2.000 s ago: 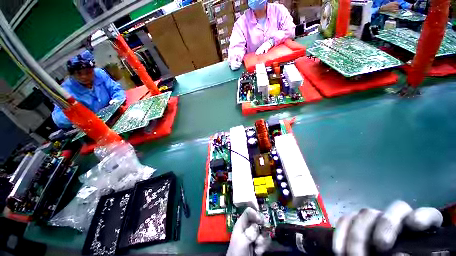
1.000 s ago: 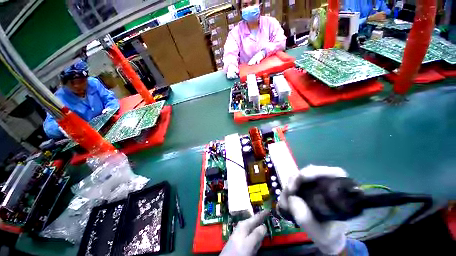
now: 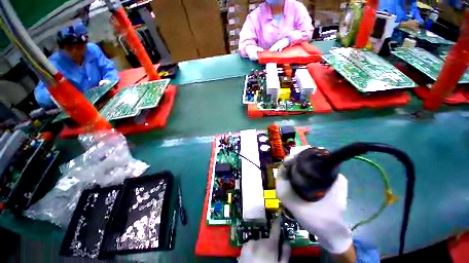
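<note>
The power supply board (image 3: 224, 205) lies on a red foam pad (image 3: 204, 241) in front of me, parts facing up, with white heatsinks (image 3: 252, 180) standing on it. My right hand (image 3: 319, 205), in a white glove, grips the black electric screwdriver (image 3: 311, 174) upright over the board's right side. It covers the right heatsink; the bit's tip is hard to make out. My left hand (image 3: 263, 249), gloved, is at the board's near edge, partly cut off by the picture's bottom. A thin dark shaft shows beside its fingers; whether it holds anything is unclear.
A parts tray (image 3: 123, 218) with silvery pieces is left, with a pen-like tool (image 3: 181, 205) beside it and a clear plastic bag (image 3: 97, 167) behind. Another populated board (image 3: 280, 95) lies across the bench. A black cord (image 3: 409, 190) and green-yellow wire (image 3: 383, 177) hang right. Two coworkers sit opposite.
The screwdriver has gone from lying level near the board's front edge to upright over its right side. My left hand has shifted at the near edge. The view has tilted downward since a second ago.
</note>
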